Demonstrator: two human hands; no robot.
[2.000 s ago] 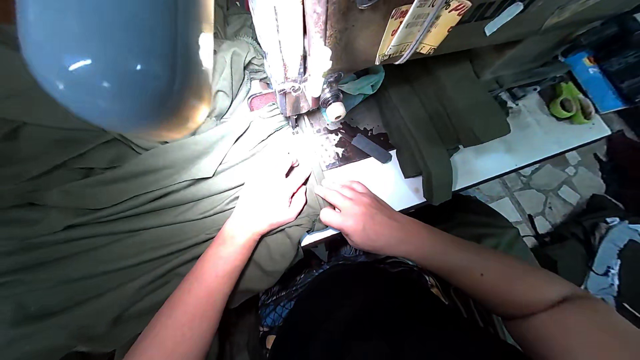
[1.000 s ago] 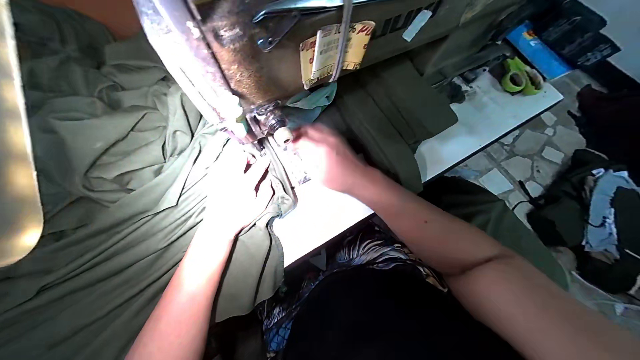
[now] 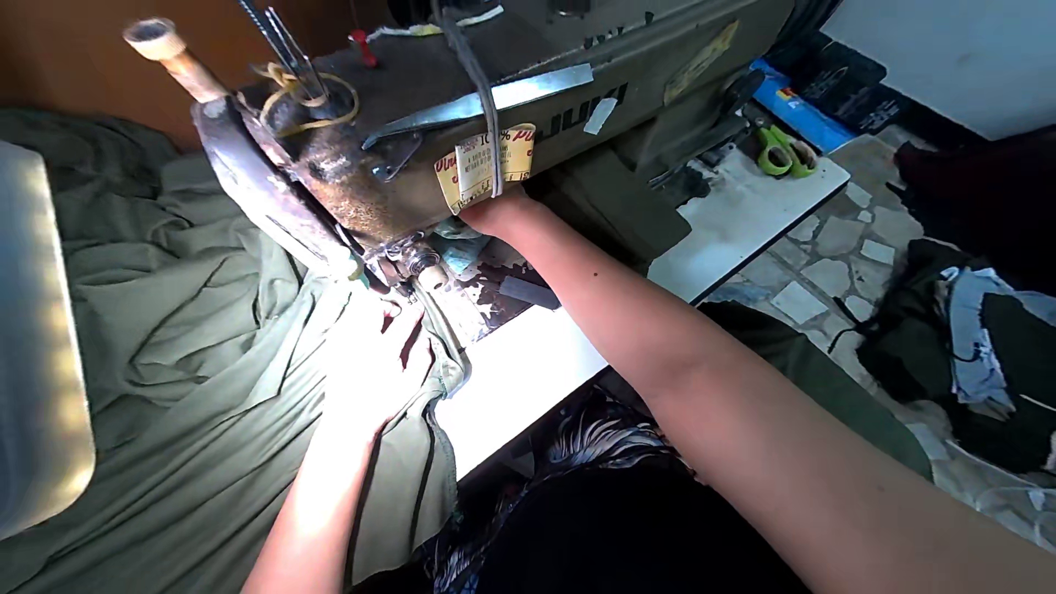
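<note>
A worn Juki sewing machine [image 3: 355, 181] stands over olive-green fabric [image 3: 190, 330] that spreads in folds across the left side. My left hand [image 3: 375, 355] lies on the fabric just in front of the needle area, washed out by the bright lamp; its fingers touch a folded edge, but whether they grip it cannot be told. My right hand [image 3: 499, 216] reaches under the machine's arm, behind the needle area; its fingers are hidden there. A seamed strip of the fabric runs from the needle area down the near table edge.
Green-handled scissors [image 3: 784, 153] lie on the white table [image 3: 742, 214] at the right, near a blue box [image 3: 792, 103]. Dark folded fabric [image 3: 619, 206] lies under the machine arm. A lamp shade [image 3: 41, 346] stands at far left. Cloth pieces [image 3: 973, 346] lie on the stone-patterned floor.
My right hand has moved from the fabric beside my left hand, past the needle area, to under the machine's arm. My left hand stays on the fabric. The view has shifted.
</note>
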